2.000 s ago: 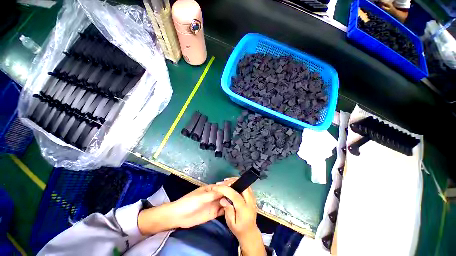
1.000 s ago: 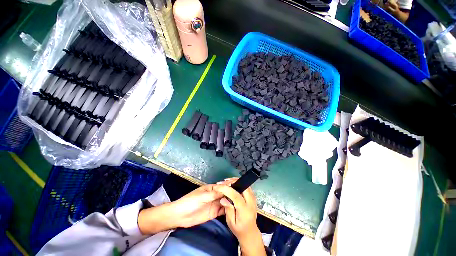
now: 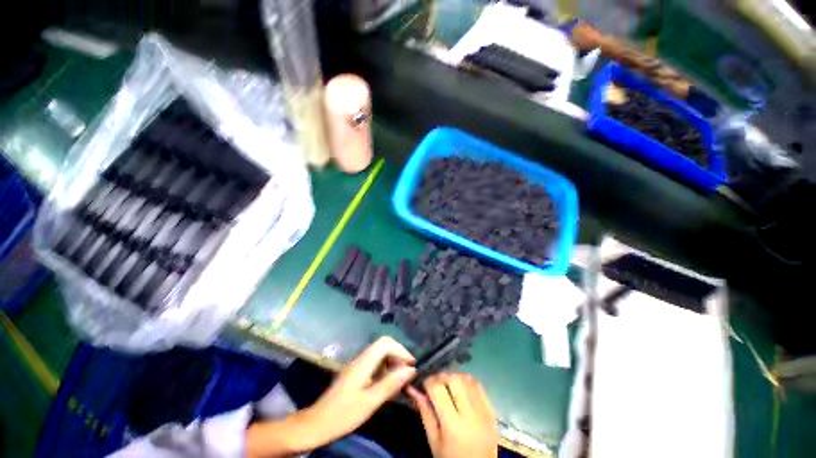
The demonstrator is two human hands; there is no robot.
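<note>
The view is blurred. My left hand [image 3: 369, 386] holds a black plastic housing [image 3: 438, 351] near the bench's front edge. My right hand [image 3: 456, 410] is beside it, its fingertips at the housing's near end; whether they grip it is not clear. Several black housings [image 3: 368, 282] lie side by side on the green bench. A loose heap of small black inserts [image 3: 456, 295] lies right of them, just beyond my hands. A light blue basket [image 3: 562, 227] full of inserts stands behind the heap.
A plastic-bagged box of black housings [image 3: 286, 215] stands left. A pink flask [image 3: 348, 134] is beside the post. A white wipe [image 3: 548, 309] lies right of the heap. A white-lined tray [image 3: 662, 376] holds a row of black parts. Another person's arm [image 3: 626, 58] shows beyond.
The view has tilted, so the bench things sit lower. My hands have shifted around the housing, with the right hand's fingers now bent at its near end.
</note>
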